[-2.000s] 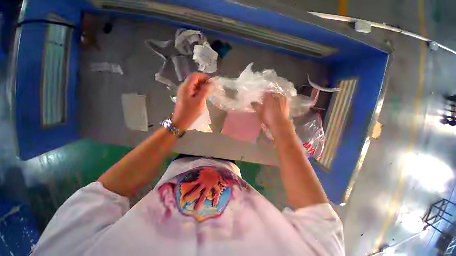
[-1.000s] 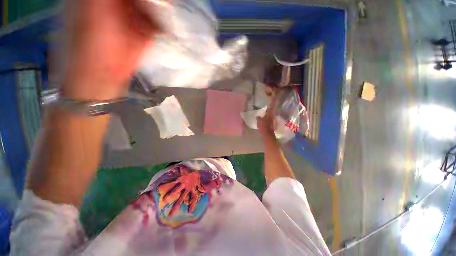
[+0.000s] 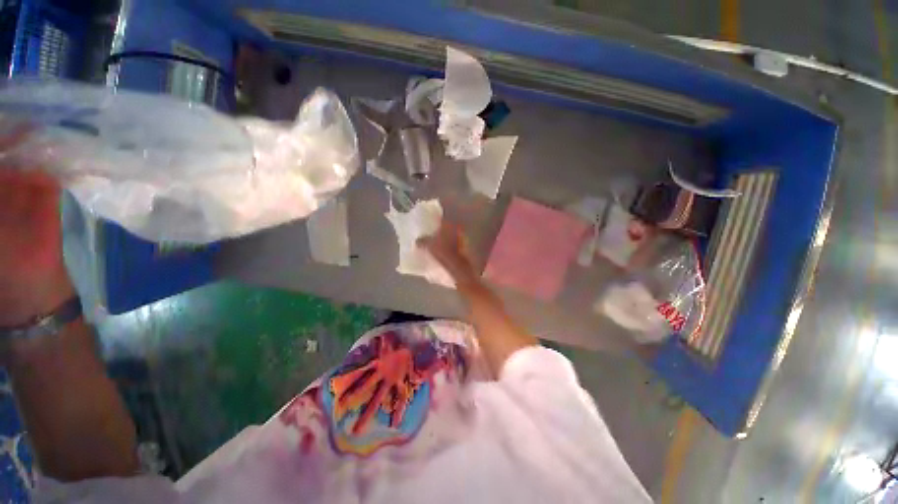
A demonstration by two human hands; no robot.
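Note:
My left hand (image 3: 34,241), blurred and partly cut off at the left edge, holds up a clear plastic bag (image 3: 246,172) with white content showing through. The bag hides part of the hand and the left panel. My right hand (image 3: 450,246) is at the right edge of a white piece (image 3: 417,223) lying on the grey tabletop (image 3: 384,285); whether the fingers grip it cannot be told. A pink sheet (image 3: 537,246) lies right of my right hand. Another white piece (image 3: 490,165) lies behind it.
Blue panels (image 3: 778,256) enclose the table. White and grey scraps (image 3: 418,148) lie at the back left, a pale card (image 3: 328,232) nearer. At the right end are a bag with red print (image 3: 679,295), white pieces (image 3: 630,307), a dark box (image 3: 679,209) and a curved white strip.
My left hand has carried the bag from over the table to the far left. My right hand has moved from the right-end bag to the white piece. More white pieces show at the back and right.

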